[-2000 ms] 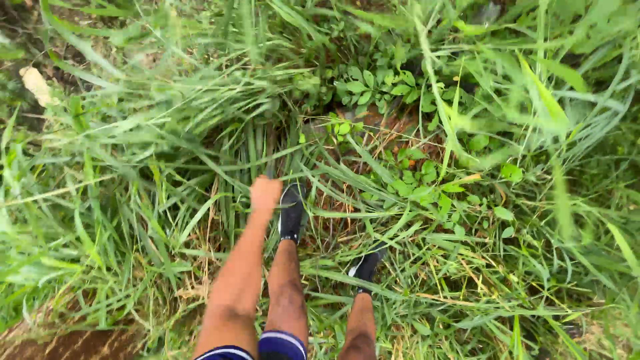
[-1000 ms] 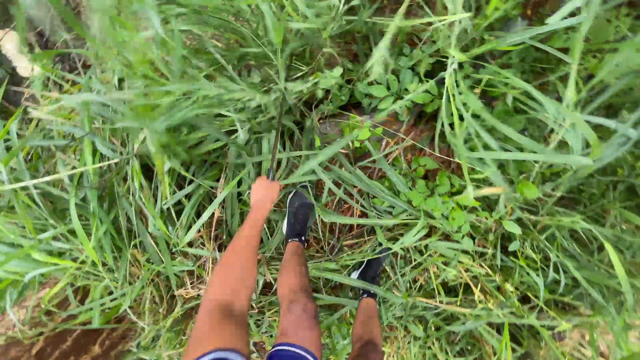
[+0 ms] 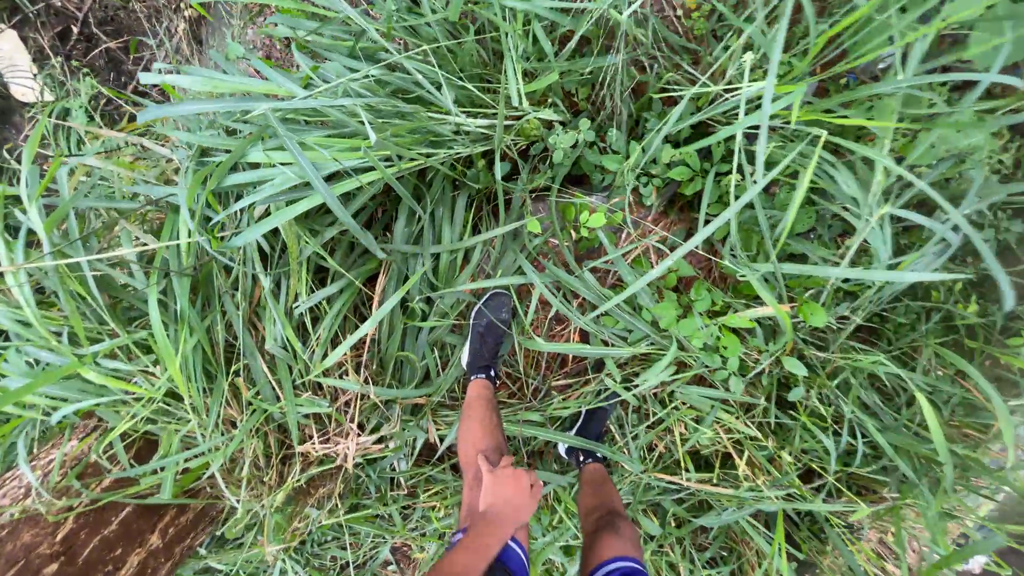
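Observation:
My left hand (image 3: 510,490) is low in the view, with its fingers curled, over my left shin (image 3: 480,428) near the knee. No tool can be made out in it, and the inside of the hand is hidden. My right hand is out of view. Long green grass blades (image 3: 320,184) lie bent over in front of my feet, mostly toward the left. My left shoe (image 3: 488,332), black with a white sole edge, stands in the grass. The right shoe (image 3: 590,432) is farther back and partly covered by blades.
Low broad-leaved plants (image 3: 680,172) grow ahead around a patch of reddish soil and dry stems (image 3: 632,248). Bare brown ground or wood (image 3: 104,520) shows at the lower left. A pale flat object (image 3: 20,68) lies at the upper left edge. Tall grass stands along the right.
My left hand has come back from ahead of my left shoe to my shin. The thin dark tool seen in it a second ago no longer shows. Grass at the upper left now leans left.

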